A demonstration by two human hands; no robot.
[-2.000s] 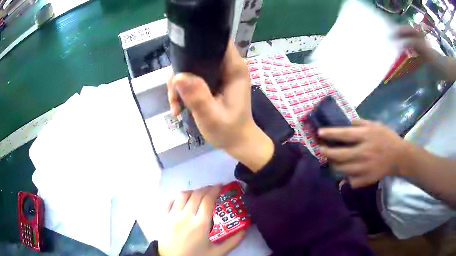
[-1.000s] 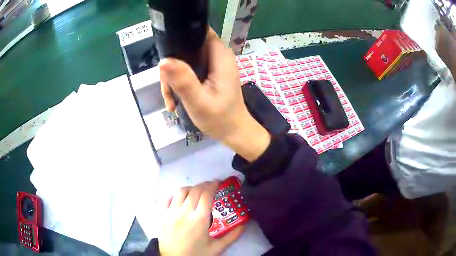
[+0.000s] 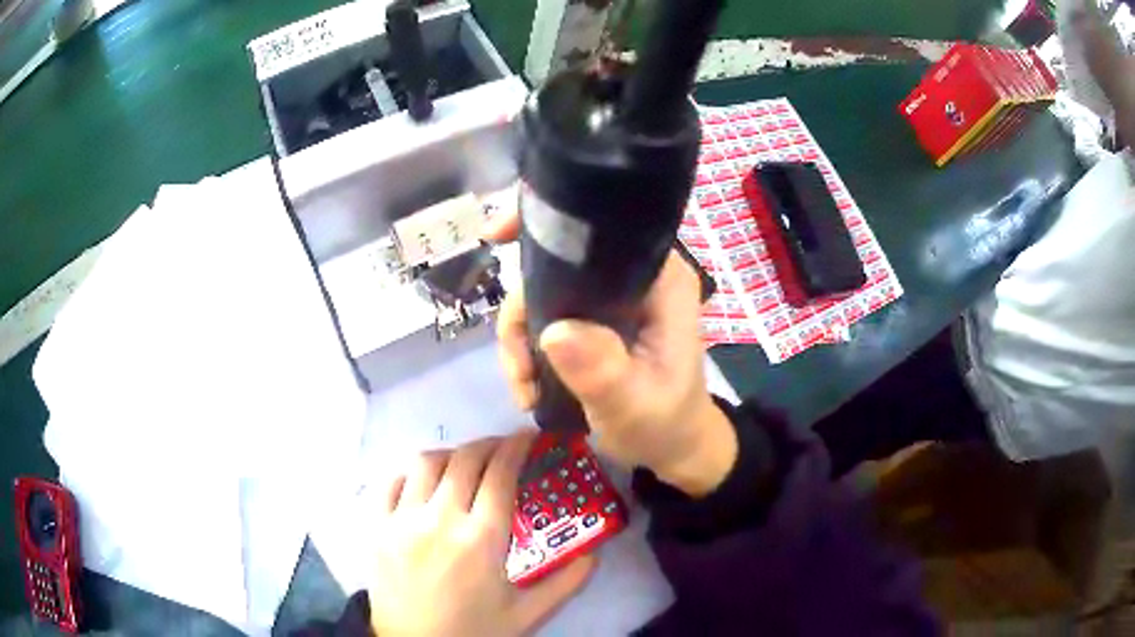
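A red radio (image 3: 566, 508) lies face up on white paper in front of the screw feeder (image 3: 405, 187). My left hand (image 3: 454, 548) holds it down from its left side, fingers over its left part. My right hand (image 3: 629, 373) is wrapped around the black electric screwdriver (image 3: 604, 224), which stands upright over the radio's top end. The bit is hidden behind my hand and the tool. The feeder's silver pick-up head (image 3: 463, 292) shows to the left of the screwdriver.
White sheets (image 3: 162, 398) lie at left, with another red radio (image 3: 47, 554) at the far left. A black-backed radio (image 3: 809, 230) lies on sticker sheets (image 3: 759, 292) at right. Red gift boxes (image 3: 977, 100) stand far right, beside a person's light sleeve (image 3: 1058, 324).
My right hand has brought the screwdriver from the feeder's front down and right, over the radio. The other person's hand set down the black-backed radio and withdrew.
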